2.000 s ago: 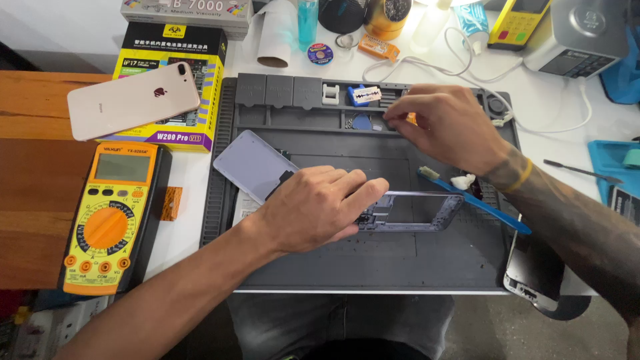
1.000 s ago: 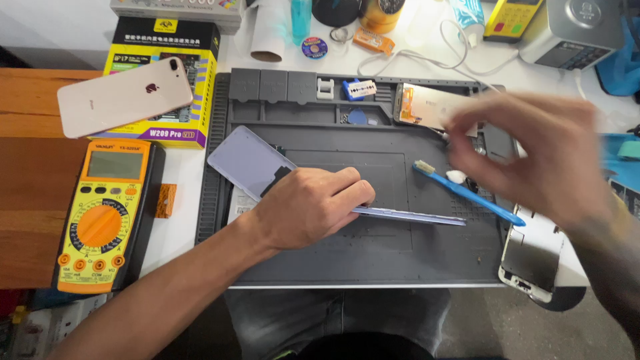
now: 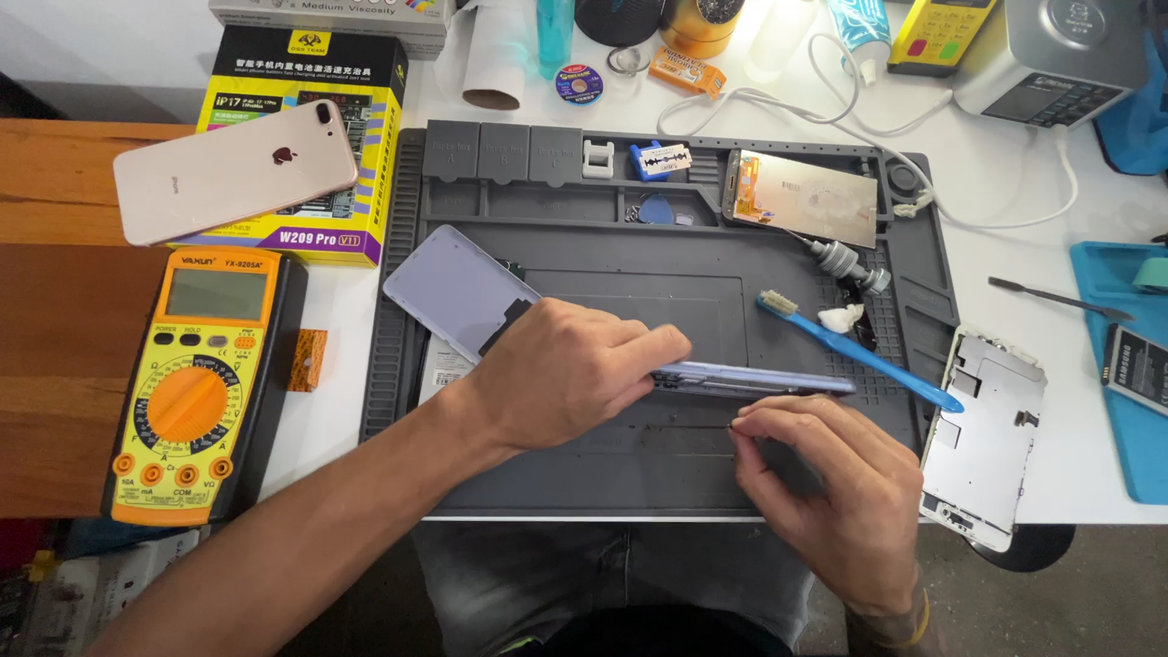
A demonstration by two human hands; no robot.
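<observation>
My left hand grips one end of a thin lilac phone frame, which is turned nearly edge-on above the grey repair mat. Just below the frame's far end is my right hand, thumb and forefinger pinched together; whether something tiny sits between them I cannot tell. A lilac phone back cover lies tilted at the mat's left, partly behind my left hand. To the right rest a blue toothbrush, a white wad and a metal-bodied tool.
A phone display assembly lies across the mat's upper right trays. A white phone screen part overlaps the right edge. A multimeter and a pink iPhone on a box stand left. A white cable curves behind.
My right hand has come down from the upper trays to just below the frame. The frame, earlier tilted with its inner side showing, is now nearly edge-on. My left hand keeps its grip.
</observation>
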